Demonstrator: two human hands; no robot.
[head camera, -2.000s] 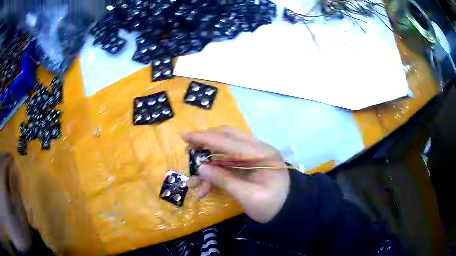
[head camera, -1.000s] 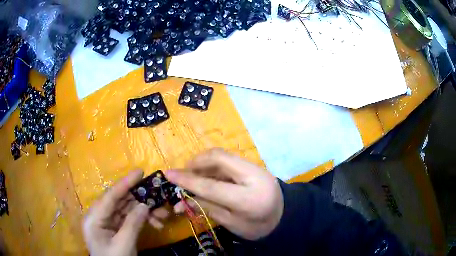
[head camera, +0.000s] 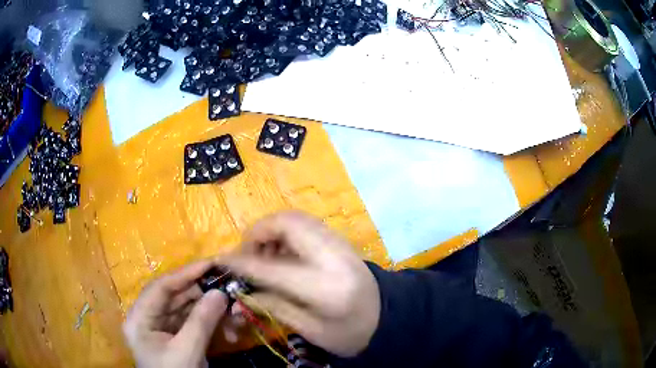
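My left hand (head camera: 169, 313) pinches a black LED board (head camera: 214, 279) between thumb and fingers, low in the middle of the view. My right hand (head camera: 309, 284) is slightly blurred and holds a small wired board (head camera: 236, 289) against the LED board. Red and yellow lead wires (head camera: 260, 323) trail down from it. The fingers hide much of both boards, so I cannot tell whether they are joined. Loose LED boards (head camera: 281, 139) lie face up on the orange tabletop beyond my hands.
A large heap of LED boards (head camera: 244, 36) lies at the back. Wired boards (head camera: 467, 13) lie on a white sheet (head camera: 431, 86). A cluster of small black boards (head camera: 50, 172) lies left, near a blue bin (head camera: 25, 115) and plastic bag (head camera: 65, 50). A tape roll (head camera: 595, 32) stands back right.
My left hand has come in and taken hold of the LED board that lay near my right hand. The wired board is now against it, and the wires hang downward instead of rightward.
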